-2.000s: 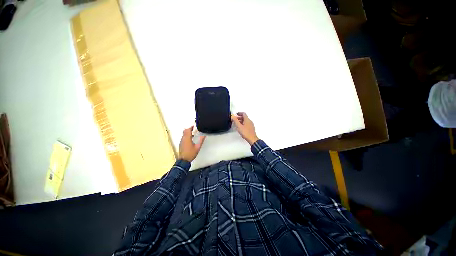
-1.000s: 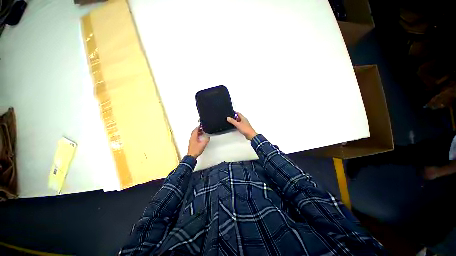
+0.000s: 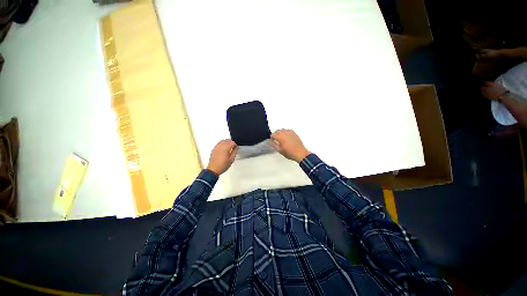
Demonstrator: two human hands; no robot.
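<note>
The black pouch (image 3: pixel 249 122) lies on the white-covered worktable near its front edge. Its upper part shows plain black; its lower part looks grey under a thin translucent white sheet (image 3: pixel 256 151). My left hand (image 3: pixel 223 156) is closed, fingertips pinching the sheet at the pouch's lower left corner. My right hand (image 3: pixel 288 144) pinches the sheet at the lower right corner. The sheet's outline is hard to see against the white table.
A tan kraft strip with shiny tape (image 3: pixel 151 110) lies left of the pouch. A pale-yellow label piece (image 3: pixel 70 185) and brown fabric (image 3: pixel 8 167) are farther left. Open cartons (image 3: pixel 432 133) stand at the table's right edge. Another person's forearms (image 3: pixel 511 104) show at far right.
The sheet now covers the pouch's lower part, which showed black before. Both hands have changed from touching the pouch's sides to pinching at its lower corners. The other person's arms have come into view.
</note>
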